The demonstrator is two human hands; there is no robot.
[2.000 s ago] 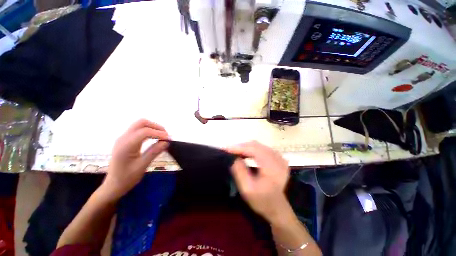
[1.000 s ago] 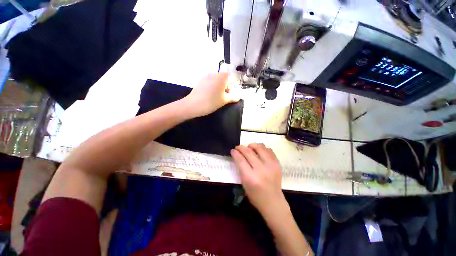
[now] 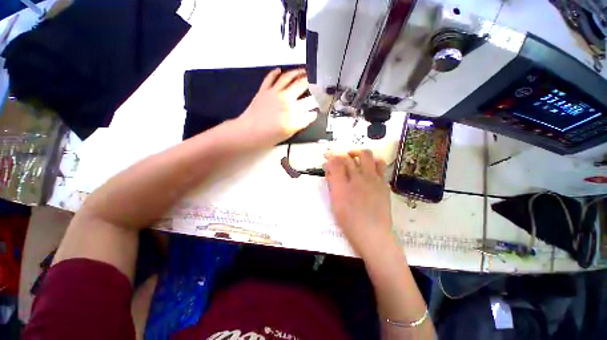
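Note:
A black fabric piece (image 3: 219, 99) lies flat on the white table, its right end at the presser foot and needle area (image 3: 353, 106). My left hand (image 3: 283, 106) lies flat on the piece with fingers spread, just left of the needle. My right hand (image 3: 359, 186) rests palm down on the table, its fingertips just in front of the needle area, near the fabric's right end. Whether its fingertips touch the fabric cannot be told.
A stack of black cut pieces (image 3: 100, 60) lies at the left. A lit smartphone (image 3: 423, 159) lies right of the needle. The control panel (image 3: 552, 106) is on the machine head. A black scrap (image 3: 542, 216) and a slim tool (image 3: 507, 248) lie at the right.
The black piece, held up between both hands two seconds ago, now lies on the table. Over the last second it moved back and turned straighter; my right hand moved slightly right and back.

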